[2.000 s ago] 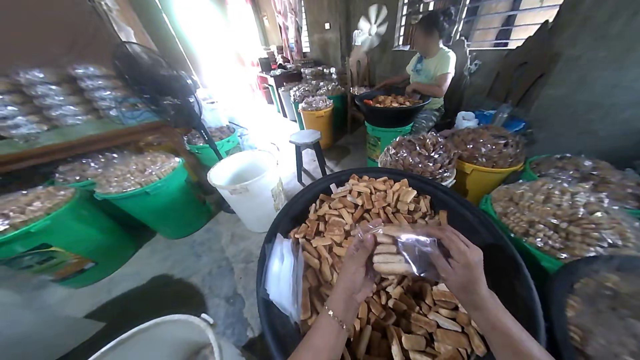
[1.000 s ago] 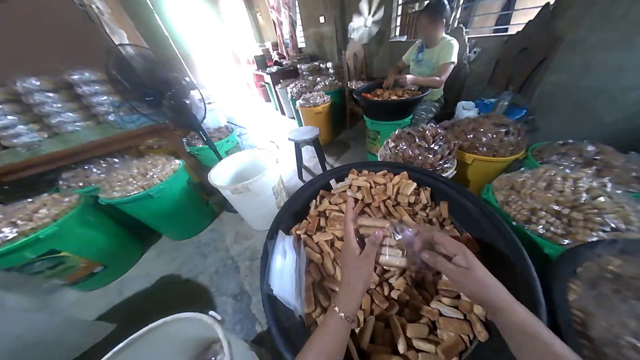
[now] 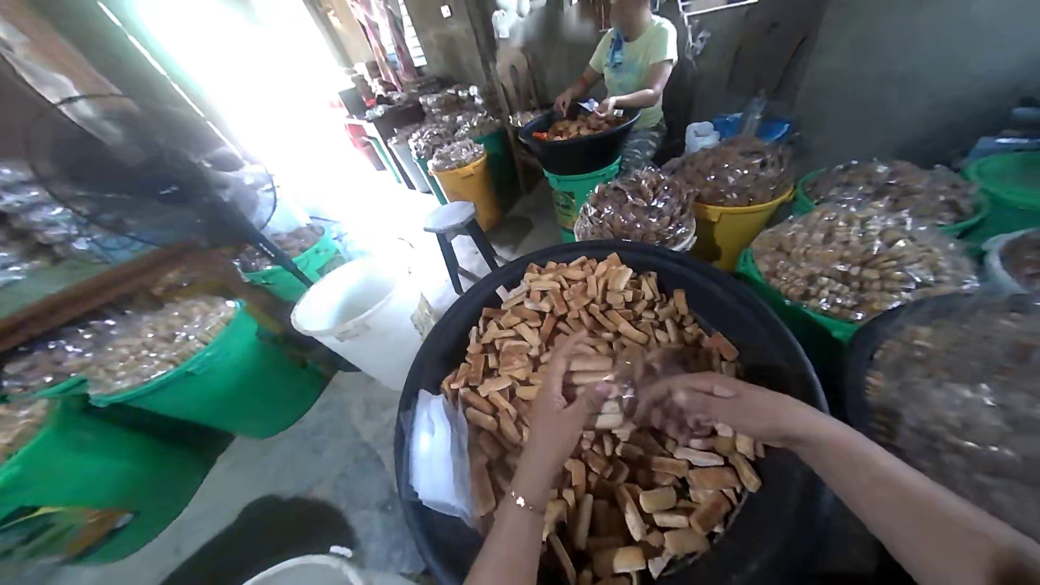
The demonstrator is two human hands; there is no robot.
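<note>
A wide black basin [image 3: 788,357] holds a heap of toasted bread sticks [image 3: 585,292]. Above the heap, my left hand [image 3: 569,390] grips a clear plastic bag [image 3: 605,382] with several bread sticks inside. My right hand [image 3: 699,402], blurred, is at the bag's right side; whether its fingers are closed on the plastic is unclear. A stack of flat clear plastic bags [image 3: 439,455] lies on the left part of the heap, against the basin's rim.
Beyond the basin stand a stool [image 3: 451,218], a white bucket [image 3: 357,309] and a yellow tub [image 3: 735,231] of packed bags. Green tubs [image 3: 219,382] and a fan [image 3: 162,179] are at left. A person [image 3: 642,65] works at another black basin [image 3: 581,150].
Two seconds ago the bag lay between both hands with its plastic spread toward the right; now my right hand is close against its right side. The view has shifted.
</note>
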